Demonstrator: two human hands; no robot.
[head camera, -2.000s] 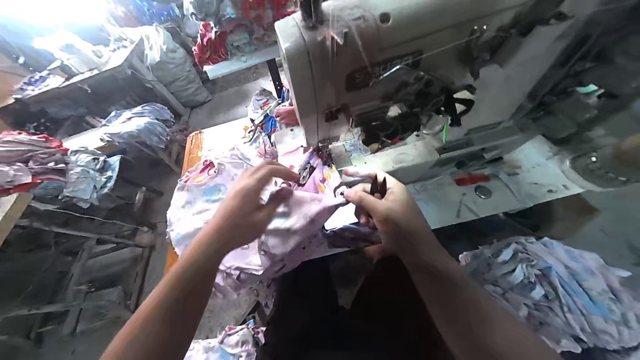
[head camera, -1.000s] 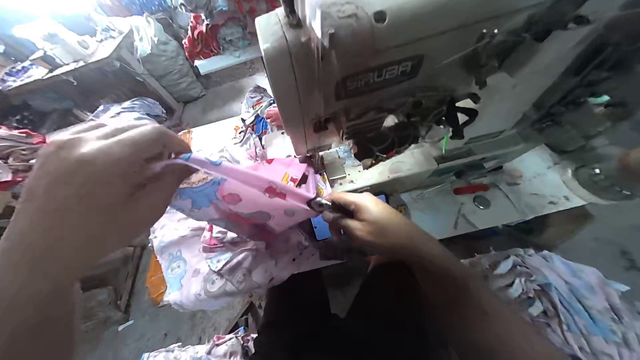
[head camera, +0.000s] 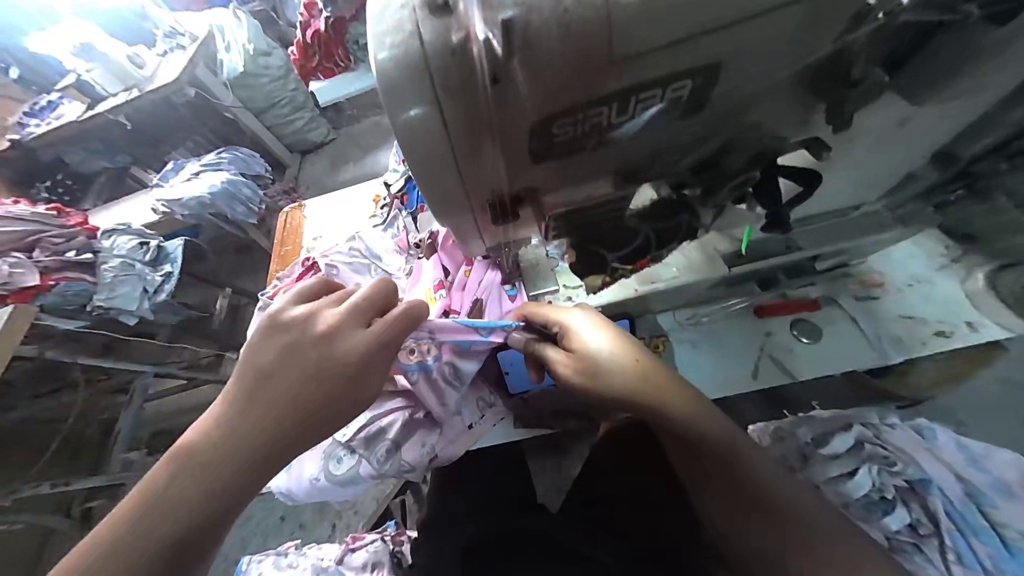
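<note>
My left hand (head camera: 332, 340) grips the folded edge of a pink printed fabric piece (head camera: 456, 344), left of the needle area of a Siruba sewing machine (head camera: 480, 120). At the edge's other end, my right hand (head camera: 588, 352) pinches the fabric between thumb and fingers, just in front of the presser area. The edge is stretched nearly level between both hands. More pink and white printed fabric (head camera: 360, 448) hangs over the table's front edge below my left hand. A blue flat object (head camera: 520, 370) lies partly hidden beside my right hand.
On the machine table are a red-handled tool (head camera: 786, 308) and a round metal disc (head camera: 806, 331). A pile of pale fabric pieces (head camera: 904, 472) lies at lower right. Stacks of cloth (head camera: 136, 268) and a wooden rack (head camera: 120, 392) stand at left, a stuffed sack (head camera: 276, 96) behind.
My left hand has come down and right from the upper left, closer to my right hand. The fabric edge, raised at a slant a second ago, now lies lower and nearly level.
</note>
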